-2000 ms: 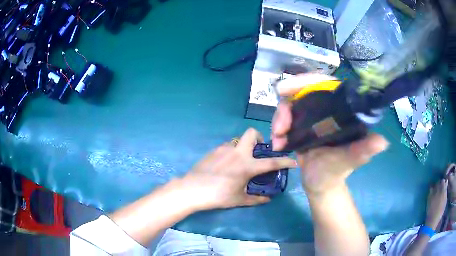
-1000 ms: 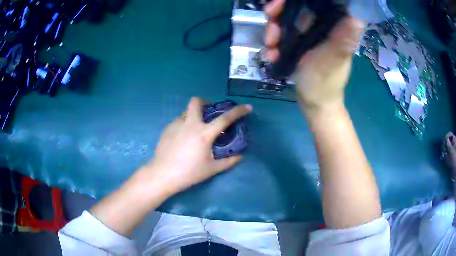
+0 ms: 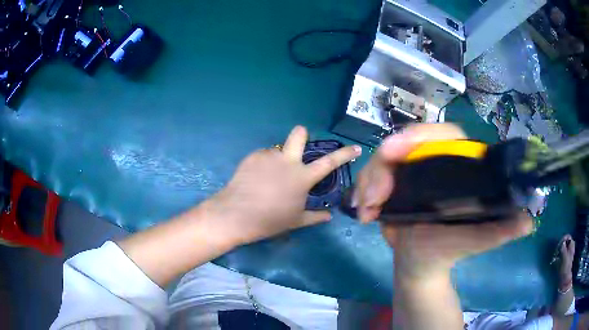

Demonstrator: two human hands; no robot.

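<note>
My left hand (image 3: 274,187) holds a black speaker housing (image 3: 329,187) down on the green mat, with thumb and fingers around its sides. A round ring shows on the housing's upper face. My right hand (image 3: 420,213) grips a dark electric screwdriver (image 3: 452,184) with a yellow-orange patch, held nearly level and blurred. Its tip is at the housing's right edge; whether it touches a screw cannot be told. The silver-white screw feeder (image 3: 413,71) stands just beyond my hands.
A heap of black speaker units (image 3: 39,38) lies far left, with a wired unit (image 3: 132,48) at its edge. A black cord (image 3: 294,48) loops left of the feeder. A clear bag (image 3: 513,71) and flat boards (image 3: 526,119) lie right. Another person's hand (image 3: 566,258) is far right.
The screwdriver has come from over the feeder down to the housing's right side in my right hand. My left hand still holds the housing. The whole view has shifted and tilted.
</note>
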